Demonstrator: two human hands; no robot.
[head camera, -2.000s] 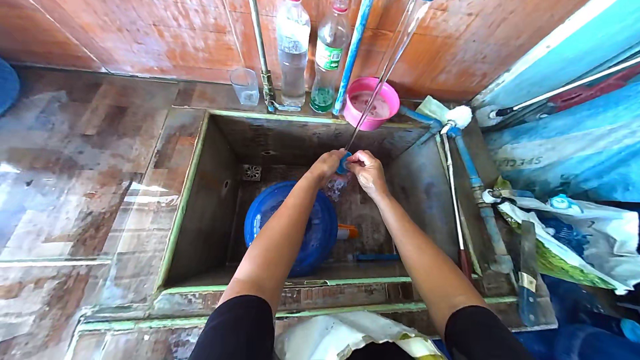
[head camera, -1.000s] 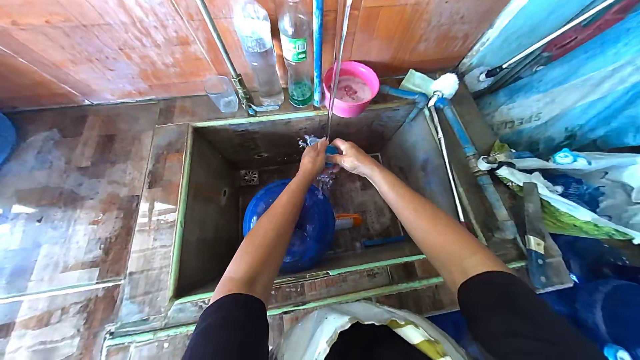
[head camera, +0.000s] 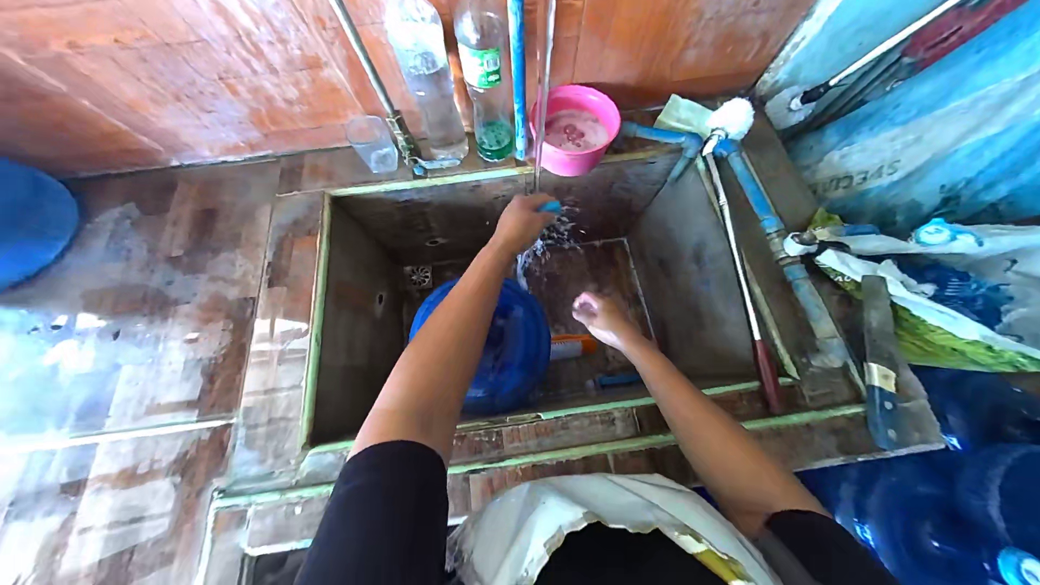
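My left hand (head camera: 522, 221) grips a small blue object (head camera: 551, 207) under the stream of water (head camera: 543, 106) near the back wall of the tiled sink basin (head camera: 650, 203). Water splashes off it. Just what the blue object is, I cannot tell. My right hand (head camera: 600, 318) is apart from the left, over the basin floor, its fingers curled; whether it holds anything is unclear. Beneath my left forearm stands a blue plastic tub (head camera: 512, 349). An orange and white item (head camera: 573, 347) and a blue item (head camera: 617, 379) lie on the basin floor.
Behind the basin are a pink bowl of cloudy liquid (head camera: 573, 130), a clear cup (head camera: 374, 145), plastic bottles (head camera: 486, 81) and upright pipes (head camera: 518, 73). A white-bristled brush (head camera: 731, 119) rests at the right rim. A knife-like tool (head camera: 881, 366) lies farther right, beside blue water containers (head camera: 934, 487).
My hands were together at the water stream; now my right hand has come away toward me and lower in view. The left remains at the water with the blue object.
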